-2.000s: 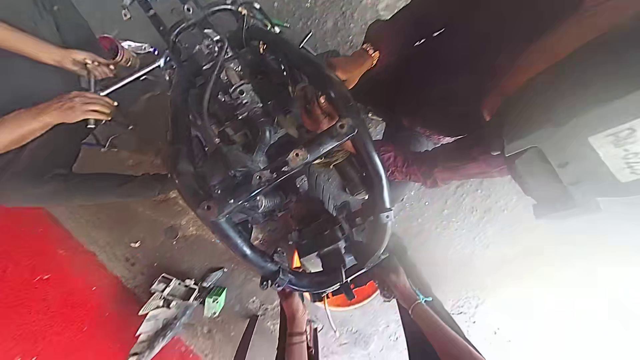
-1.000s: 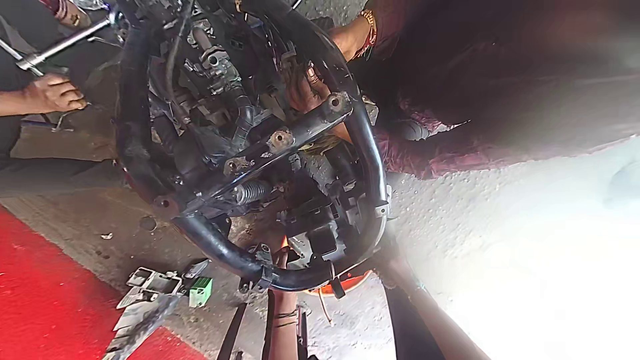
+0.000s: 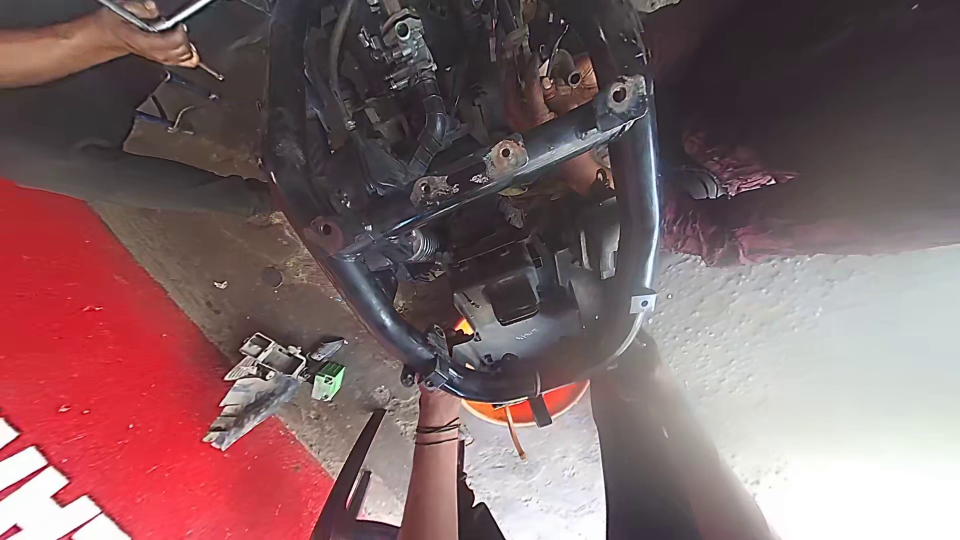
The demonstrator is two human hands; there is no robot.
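A black tubular motorcycle frame fills the middle of the head view, with a rusty-lugged crossbar and a black plastic rear fender inside its rounded end. My left hand, below dark bands on the wrist, is at the lower left of this end; the tube and a bracket hide most of it. At the lower right, my right hand is against or beside the tube, dark and blurred. Its fingers cannot be made out. Whether either hand grips the frame is not clear.
Another person's hand holds metal tools at upper left. A co-worker's hand reaches into the frame from the right. An orange basin lies beneath the frame's end. Loose parts and a green box lie beside the red floor area.
The view has moved much closer to the frame's rounded end. My two hands stay at its lower left and lower right. The hand with the tools at upper left has changed its pose.
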